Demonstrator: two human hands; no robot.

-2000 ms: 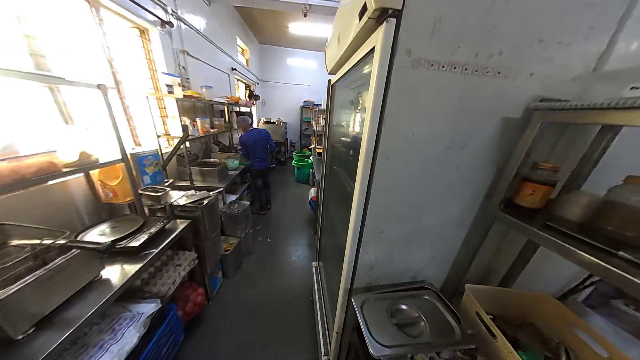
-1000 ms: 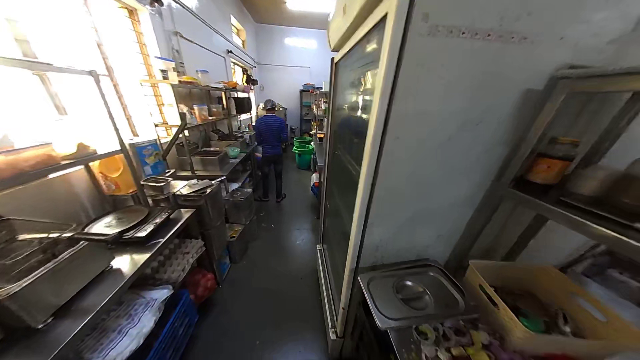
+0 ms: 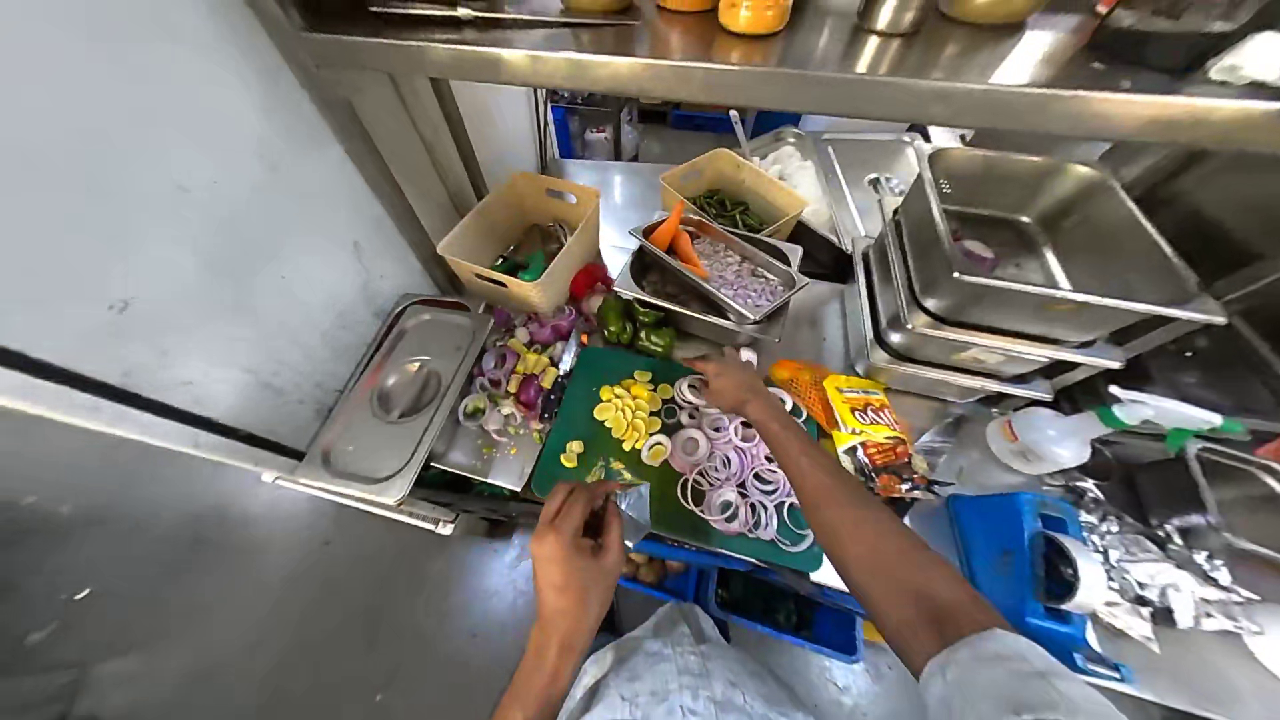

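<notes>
My left hand [image 3: 578,545] is at the near edge of a green cutting board [image 3: 668,508], its fingers closed on a thin silvery piece [image 3: 633,512], possibly foil or plastic. My right hand [image 3: 730,385] reaches across to the board's far side, palm down, just above onion rings; whether its fingers hold anything is unclear. Sliced onion rings [image 3: 738,470] spread over the right half of the board. Yellow lemon slices [image 3: 628,412] lie in a pile on the left half, with a few loose pieces nearer me. Green bell peppers [image 3: 632,325] sit behind the board.
Left of the board are vegetable scraps [image 3: 520,380] and a steel lid [image 3: 405,390]. Behind stand a beige basket [image 3: 470,245] and a steel pan with carrots and chopped onion [image 3: 740,275]. Stacked steel pans [image 3: 1050,310], a spray bottle [image 3: 1040,438] and a blue container [image 3: 1010,570] stand right. A steel shelf [image 3: 800,90] overhangs.
The view has swung from the kitchen aisle to the counter. Both my hands are now in sight, and the person in blue is out of view.
</notes>
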